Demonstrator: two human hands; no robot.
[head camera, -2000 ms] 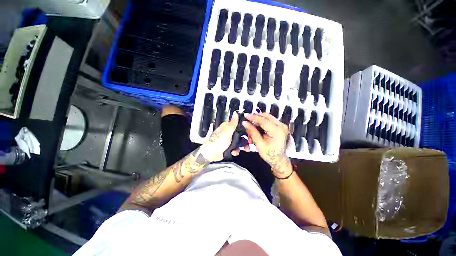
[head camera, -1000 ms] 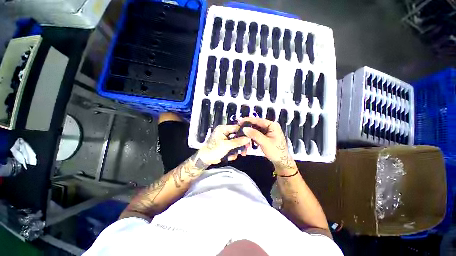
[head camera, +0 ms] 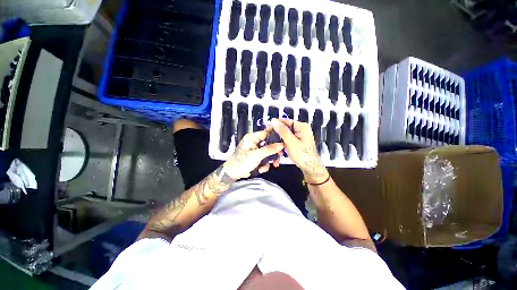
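A white foam tray [head camera: 323,97] with three rows of slots lies before me. Dark slim units [head camera: 261,74] fill most slots; one middle-row slot and the right end of the top row show white. My left hand [head camera: 249,154] and my right hand [head camera: 299,143] meet over the tray's near edge. My left hand holds a black unit [head camera: 274,140], mostly hidden by the fingers. My right fingertips touch its upper end; whether they hold a small part cannot be told. Small pale rings [head camera: 262,121] lie on the tray just beyond my fingers.
A blue crate [head camera: 154,107] with dark contents stands left of the tray. Stacked foam trays [head camera: 395,107] and an open cardboard box [head camera: 397,198] with clear plastic are at right. A dark bench [head camera: 42,164] at far left holds a parts bin [head camera: 21,56] and a crumpled white cloth [head camera: 21,174].
The view has shifted, so the tray and crate sit higher and further left. My hands stay together at the unit, and the right fingers have moved to its upper end.
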